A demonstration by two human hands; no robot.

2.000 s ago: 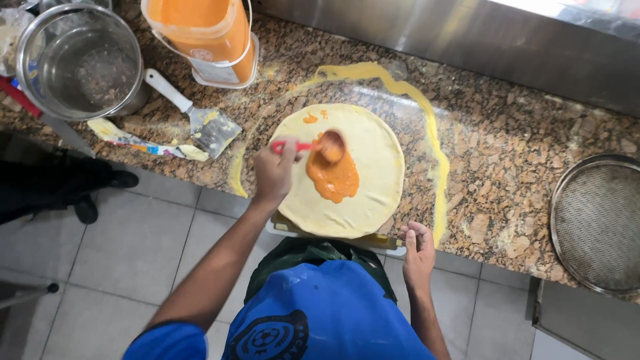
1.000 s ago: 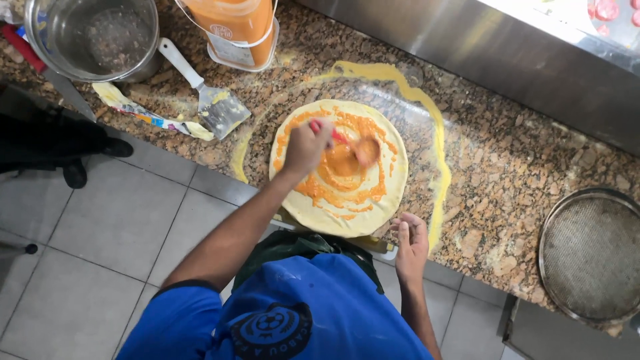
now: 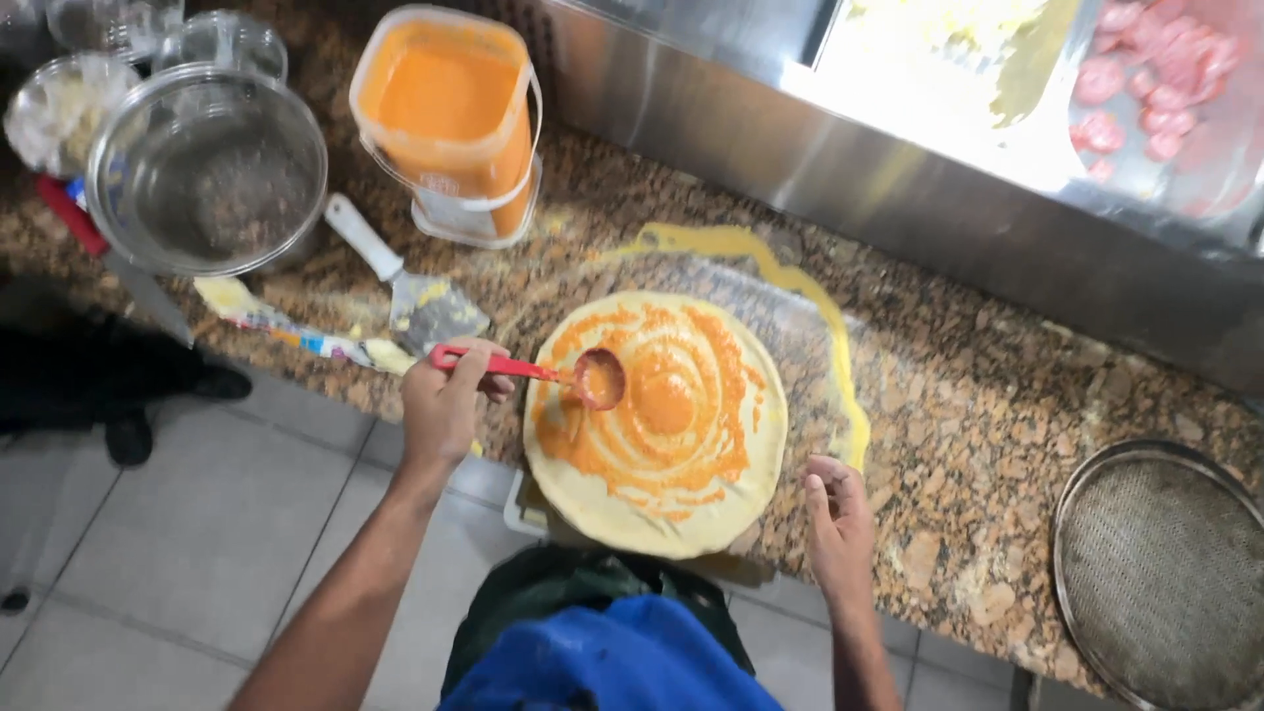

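My left hand (image 3: 449, 400) is shut on the red handle of a ladle (image 3: 599, 379), whose bowl is over the left part of the sauced dough. The round pizza dough (image 3: 642, 523) lies at the counter's front edge, with orange sauce (image 3: 667, 403) spread in rings over much of it and a bare pale rim. My right hand (image 3: 837, 499) rests at the counter edge just right of the dough, fingers loosely curled, nothing seen in it. A tub of orange sauce (image 3: 449, 94) stands behind, up and to the left.
Left on the granite counter (image 3: 948, 425) are a metal pot (image 3: 207, 173), a spatula (image 3: 434, 306), a red-handled knife (image 3: 148, 296) and a smeared wrapper (image 3: 296, 336). A round mesh screen (image 3: 1165, 573) lies right. Steel topping trays (image 3: 1165, 99) stand behind. A person's dark shoe (image 3: 128, 437) shows left.
The sauce has gone from a small central patch to rings over most of the dough. My left hand has moved left with the ladle. My right hand stays by the counter edge.
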